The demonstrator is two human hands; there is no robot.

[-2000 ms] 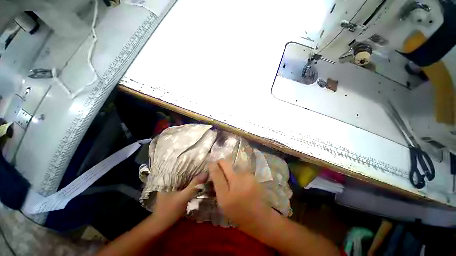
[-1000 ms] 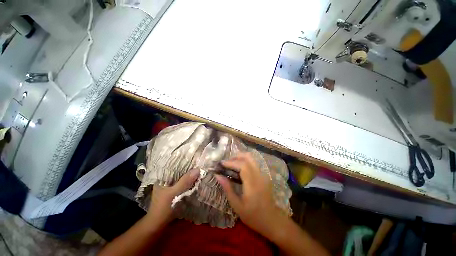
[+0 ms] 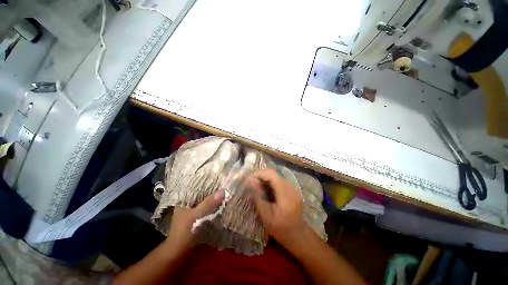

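A beige mottled garment (image 3: 195, 167) lies bunched in the lap, against the front edge of the table. Its ruffled, gathered waistband (image 3: 237, 225) faces me. My left hand (image 3: 192, 220) grips the waistband, thumb on top, beside a narrow white edge (image 3: 209, 217) that shows at the gathers. My right hand (image 3: 276, 203) is over the right part of the gathers, fingers curled and slightly blurred. Whether it holds something small cannot be told.
The sewing machine (image 3: 429, 50) stands on the white table (image 3: 234, 67), with black-handled shears (image 3: 470, 183) to its right. A second machine table (image 3: 83, 117) is at left. A long white strip (image 3: 100, 200) runs from the garment to the left. Fabric hangs below the table at right.
The garment's waistband has been opened towards me and the white edge now shows. My right hand has moved up and right, off the spot beside my left thumb. My left hand still grips the waistband.
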